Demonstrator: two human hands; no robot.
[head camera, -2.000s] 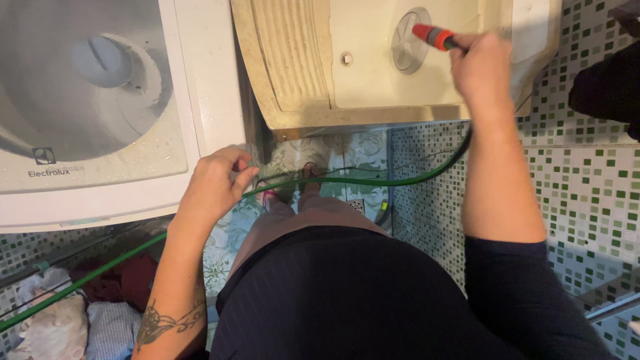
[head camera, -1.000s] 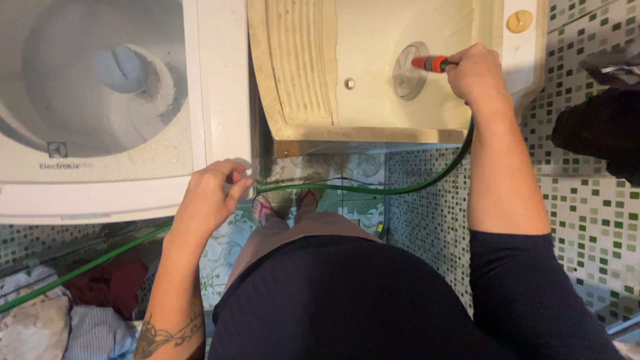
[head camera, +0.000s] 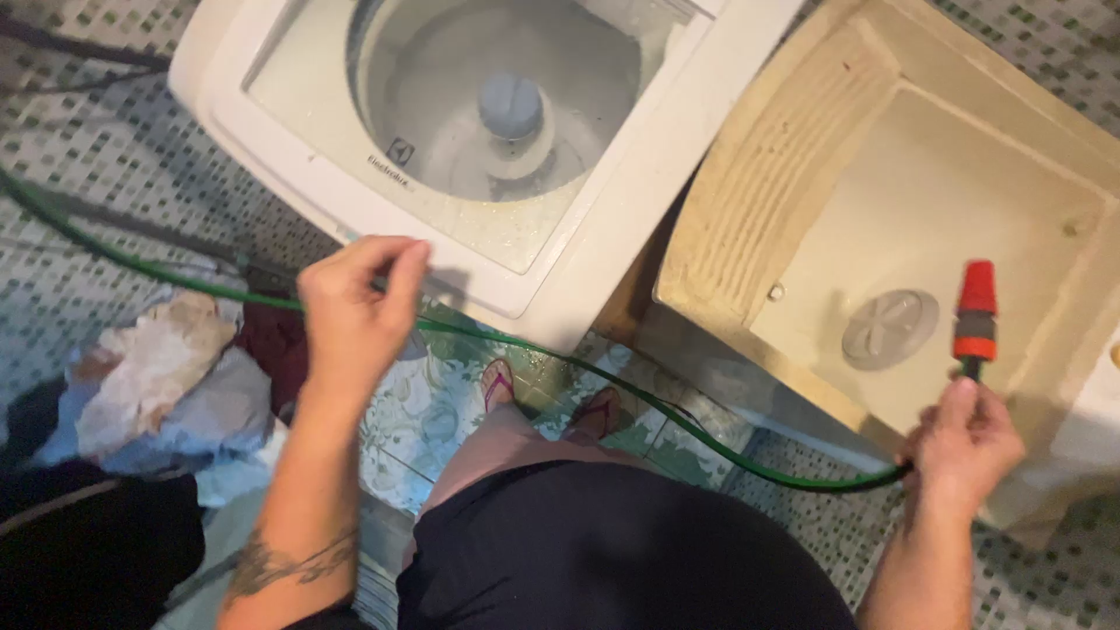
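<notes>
My right hand (head camera: 967, 437) grips the green garden hose (head camera: 682, 424) just below its red and grey spray nozzle (head camera: 976, 311), which points up over the beige laundry sink (head camera: 954, 184). No spray is plain to see. From there the hose sags across in front of my legs and passes behind my left hand (head camera: 359, 306). That hand is raised near the front edge of the white Electrolux top-load washing machine (head camera: 604, 254), thumb and fingertips pinched together; whether something thin is between them cannot be made out. The washer's tub (head camera: 569, 131) shows a blue-grey agitator cap (head camera: 510, 105).
A pile of clothes (head camera: 166, 385) lies at the left, with dark cloth (head camera: 105, 542) below it. My feet in flip-flops (head camera: 499, 385) stand on patterned floor tiles. The sink has a ribbed washboard (head camera: 779, 175) and a round drain cover (head camera: 891, 329).
The view has swung strongly toward the washer and clothes. The nozzle, earlier pointing sideways near the drain cover, now points upward in the view. My left hand remains pinched near the washer's front.
</notes>
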